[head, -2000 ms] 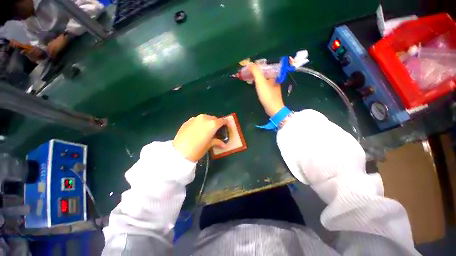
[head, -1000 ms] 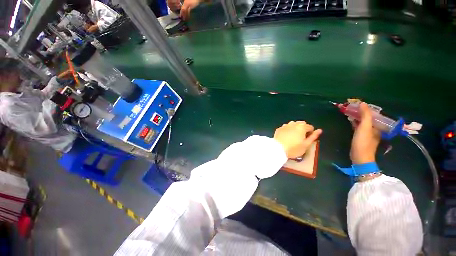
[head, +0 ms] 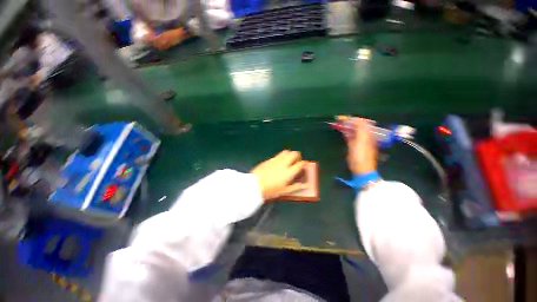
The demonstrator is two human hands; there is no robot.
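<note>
My right hand [head: 361, 147] is closed around the dispensing syringe [head: 347, 126]. Its pinkish tip points left, and its blue adapter [head: 385, 137] joins a clear hose [head: 427, 154]. A blue band is on my right wrist. My left hand [head: 280, 176] rests on the pale fixture pad with the orange-brown border [head: 312, 184], its fingers over the middle. Whatever lies under the fingers is hidden, and I cannot tell if they hold a part. The picture is blurred.
A blue control box [head: 106, 168] stands at left, a blue-grey controller [head: 468, 171] and red bin [head: 497, 177] at right. Small black parts [head: 307, 56] lie on the green surface [head: 218, 141]. A black tray [head: 277, 26] and another person's hand [head: 168, 39] are at the far side.
The view has swung left and then back right, bringing the red bin into view again. My right hand keeps the syringe. The dark part seen under my left fingers earlier is now hidden.
</note>
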